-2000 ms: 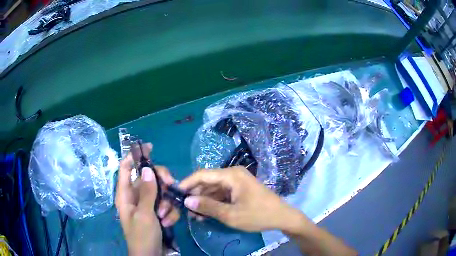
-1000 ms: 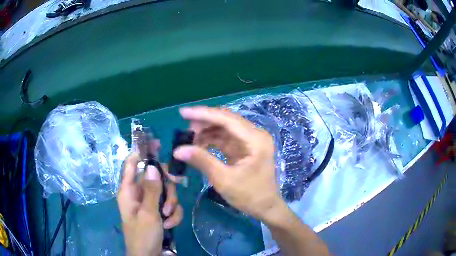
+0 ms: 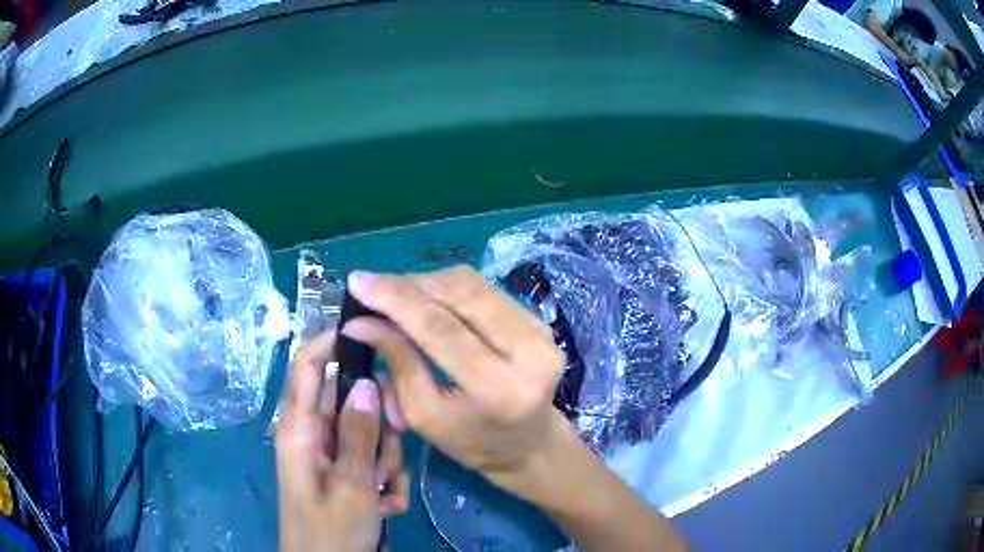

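A black curved part (image 3: 352, 340) stands upright between my two hands at the centre left. My left hand (image 3: 343, 453) grips its lower part, with the thumb on top. My right hand (image 3: 459, 361) holds its upper end between thumb and fingers, close above the left fingers. Shiny metal bands (image 3: 311, 283) show just behind and left of the part, on the bench. My fingers hide much of the held part. The open bag of black parts (image 3: 615, 313) lies right of my right hand.
A crumpled clear bag (image 3: 178, 318) sits left, beside a blue tray (image 3: 49, 404). Film-wrapped strips (image 3: 782, 270) lie on a white sheet (image 3: 701, 453) at right, near a blue cap (image 3: 904, 268). A joined black piece (image 3: 58, 178) lies on the belt.
My right hand first drew away with a small black piece, then came back to the left hand and now holds at the upper end of the part. The view has shifted slightly.
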